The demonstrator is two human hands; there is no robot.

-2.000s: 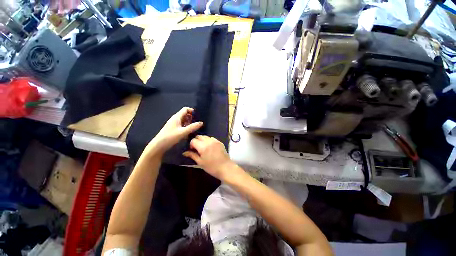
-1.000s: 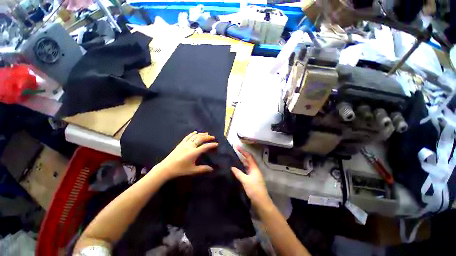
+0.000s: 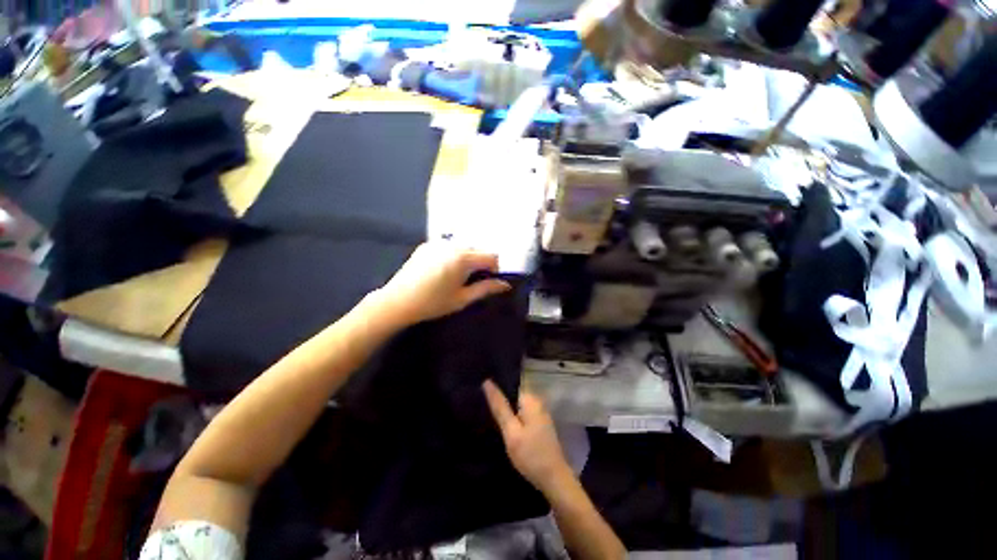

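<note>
A black fabric panel (image 3: 448, 361) hangs over the table's front edge toward my lap, its upper end beside the overlock machine's pale cloth plate (image 3: 508, 235). My left hand (image 3: 443, 282) holds its upper end, with fingertips beside the plate's front edge. My right hand (image 3: 529, 433) holds its right edge lower down; some fingers are hidden. The overlock machine (image 3: 585, 202) stands right of the cloth; its needle area is too blurred to read. More flat black panels (image 3: 339, 175) lie left of the machine.
Crumpled black cloth (image 3: 142, 197) lies on cardboard (image 3: 142, 301) at left. A red basket (image 3: 93, 470) is below. Red-handled snips (image 3: 746, 341) and a parts tray (image 3: 727, 385) lie right of the machine, with white tape (image 3: 875, 339) beyond. Black thread cones hang over the upper right.
Both hands were together on the stack, then moved right with a black panel to the machine's left side. The panel now hangs over the table edge. The view has swung right.
</note>
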